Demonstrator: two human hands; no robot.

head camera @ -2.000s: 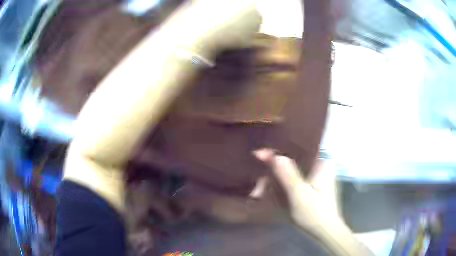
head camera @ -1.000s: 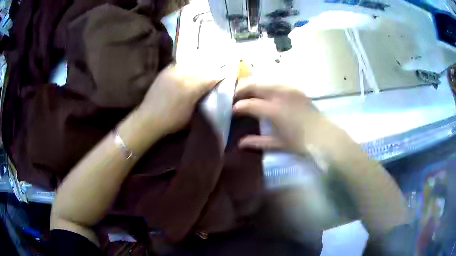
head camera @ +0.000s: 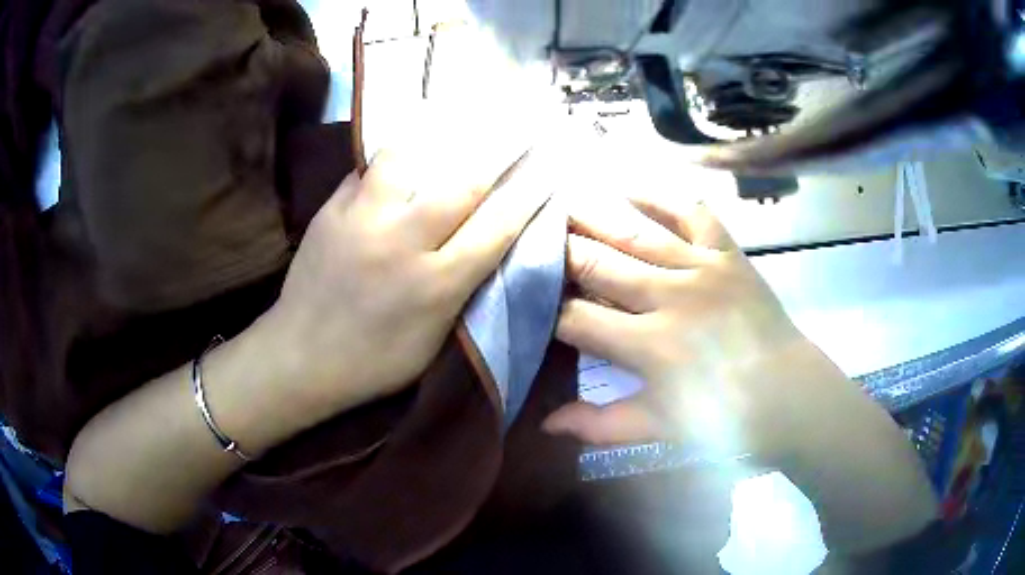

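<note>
The interfaced facing [head camera: 533, 303], a brown strip with a whitish-grey side, runs from the glare near the needle area down toward me. My left hand [head camera: 388, 264] lies over its left side, fingers pointing to the machine, holding it. My right hand [head camera: 674, 309] is at its right edge, fingertips on it, thumb lower against brown cloth. The brown garment body [head camera: 180, 157] is bunched at the left and hangs over the front edge. The presser foot area [head camera: 601, 84] is just beyond my fingers; glare hides the fingertips and the needle point.
The dark underside of the machine head [head camera: 899, 79] looms at upper right. White cords [head camera: 913, 202] lie on the bed at right. A tape measure strip [head camera: 955, 376] follows the table's front edge. A white piece [head camera: 772, 526] and a basket with coloured scraps [head camera: 976, 449] are below.
The view has come closer to the machine. Both hands, apart two seconds ago, are now together at the facing near the needle area, and the facing shows its pale side more clearly.
</note>
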